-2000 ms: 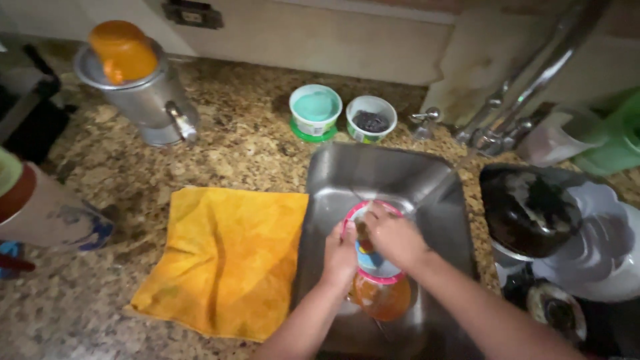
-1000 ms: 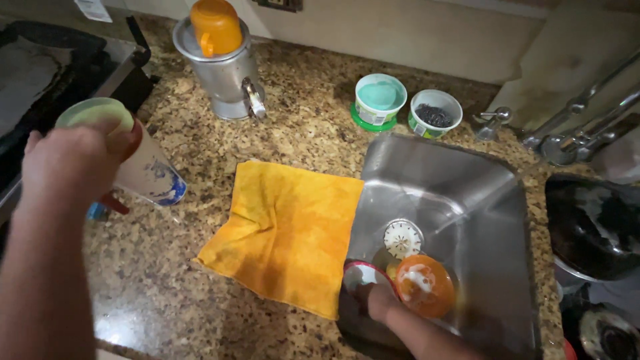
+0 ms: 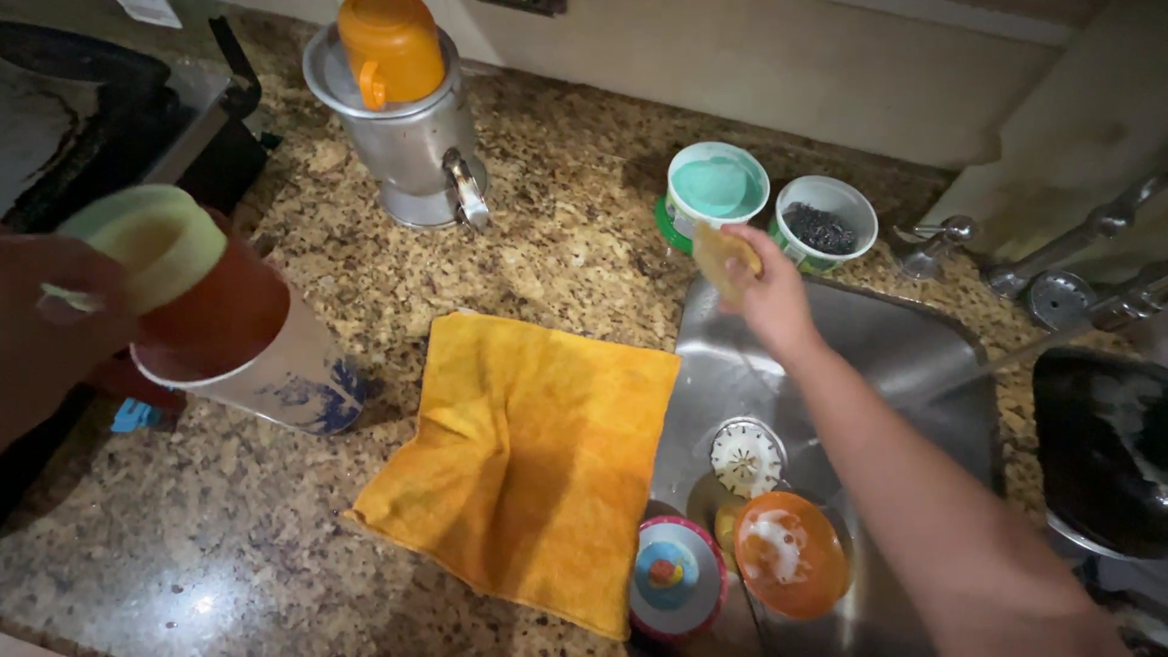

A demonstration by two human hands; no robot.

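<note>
My left hand (image 3: 55,301) grips a pale green cup (image 3: 160,242), tilted at the mouth of a white cup with a blue pattern (image 3: 301,379); something reddish shows between the two. My right hand (image 3: 766,287) holds a yellowish sponge (image 3: 725,260) at the front of a tub of turquoise dish soap (image 3: 716,187); whether they touch cannot be told. A second tub holds a dark scouring pad (image 3: 819,226). Down in the steel sink (image 3: 903,342) lie an orange bowl (image 3: 792,557) with suds, a pink-rimmed bowl (image 3: 677,577) and a white strainer-like disc (image 3: 746,456).
A yellow cloth (image 3: 538,456) is spread on the granite counter beside the sink. Behind it stands a metal pitcher (image 3: 401,137) topped by an orange cup (image 3: 392,50). A faucet (image 3: 1095,228) and a dark pan (image 3: 1104,447) are at the right, a black griddle (image 3: 82,119) at the far left.
My right hand has moved from the pink-rimmed bowl up to the soap tub. My left hand, in the sink two seconds ago, is at the cups on the left. The view has shifted left.
</note>
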